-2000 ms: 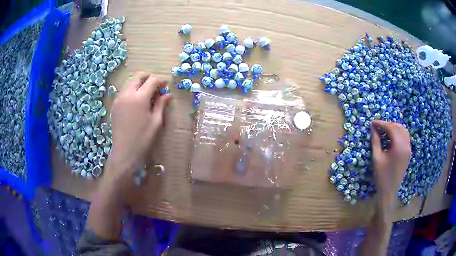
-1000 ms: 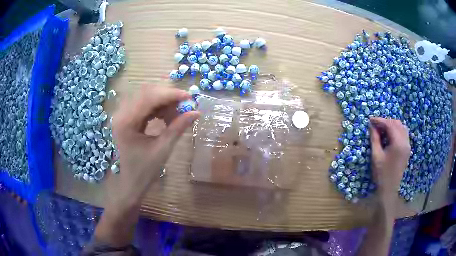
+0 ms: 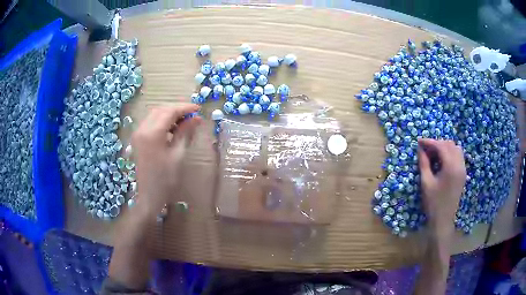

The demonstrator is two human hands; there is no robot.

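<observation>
My left hand (image 3: 164, 150) is over the cardboard between the cap heap and the pad, blurred, its thumb and fingers pinched around a small piece with blue showing at the fingertips. My right hand (image 3: 441, 173) rests at the ball piece heap (image 3: 461, 109), thumb and forefinger close together; whether they hold a piece cannot be told. The pale hollow caps (image 3: 98, 127) lie in a loose heap at left. Assembled pieces (image 3: 242, 80), white caps on blue-marked balls, lie in a group at top centre. The work pad (image 3: 282, 201) lies under glossy clear film (image 3: 248, 141), with a white disc (image 3: 337, 144) at its upper right.
A blue bin (image 3: 49, 132) full of caps stands at the left edge. White moulded parts (image 3: 489, 59) lie at the upper right. A cardboard sheet (image 3: 340, 40) covers the table. A clear compartmented tray (image 3: 75, 259) shows below the table at left. A metal frame is at the upper left.
My left hand went right towards the pad with a blue-and-white piece, then drew back left. My right hand has stayed at the ball heap. The view has shifted slightly.
</observation>
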